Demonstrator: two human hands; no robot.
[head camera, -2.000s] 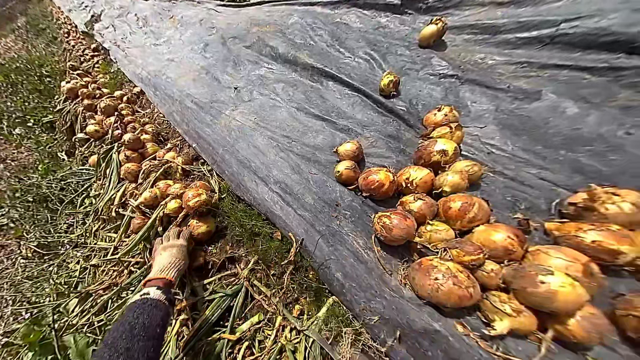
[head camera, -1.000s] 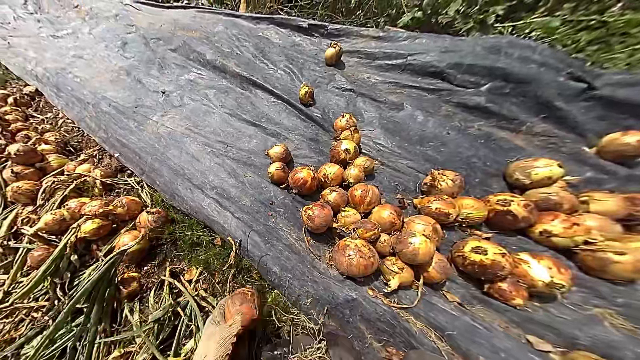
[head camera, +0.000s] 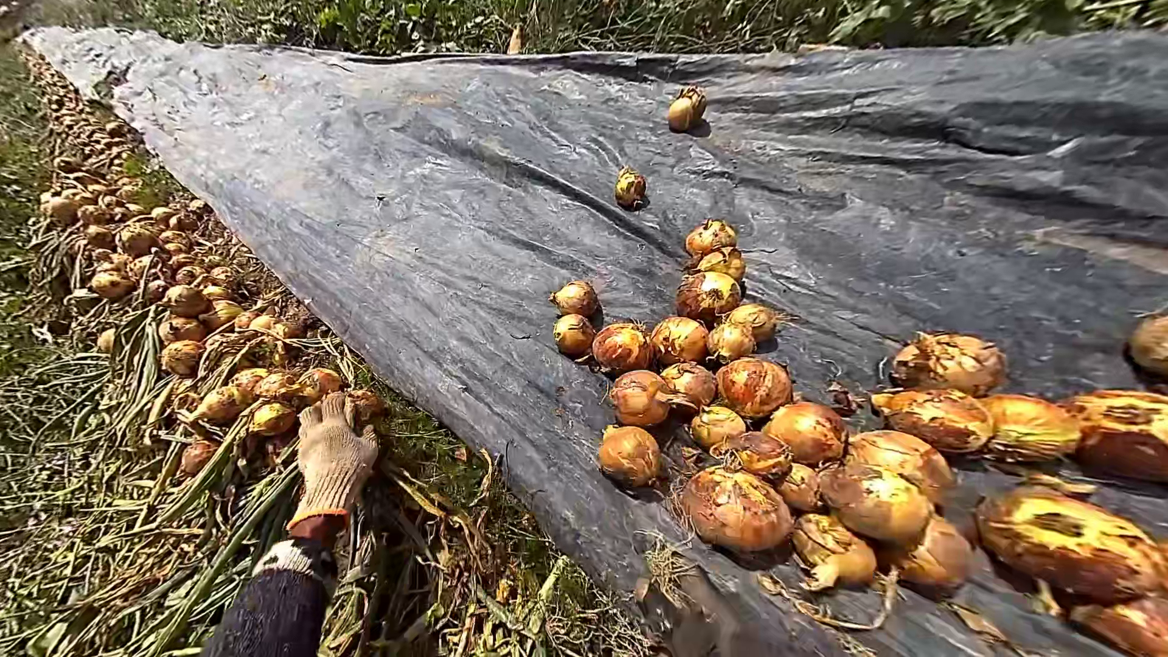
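My left hand (head camera: 336, 456), in a beige knitted glove with an orange cuff edge, reaches palm down to the onions (head camera: 272, 418) lying among dry leaves at the left. Its fingertips are by the near end of that row, beside an onion (head camera: 365, 406); whether they grip one is hidden. On the dark plastic sheet (head camera: 438, 246) to the right lies a loose group of brown-yellow onions (head camera: 753, 387), with one onion (head camera: 630, 456) at its left edge. Two smaller onions (head camera: 686, 109) (head camera: 630, 188) lie apart farther up the sheet. My right hand is out of view.
The row of onions (head camera: 137, 239) runs away to the upper left along the sheet's edge. Larger-looking onions (head camera: 1068, 543) lie at the right. Withered onion tops (head camera: 137, 566) cover the ground at lower left. Green plants (head camera: 383, 26) border the sheet's far side.
One second ago my left hand held an onion near the sheet's edge; now it is back at the row. An added onion lies at the left edge of the group on the sheet.
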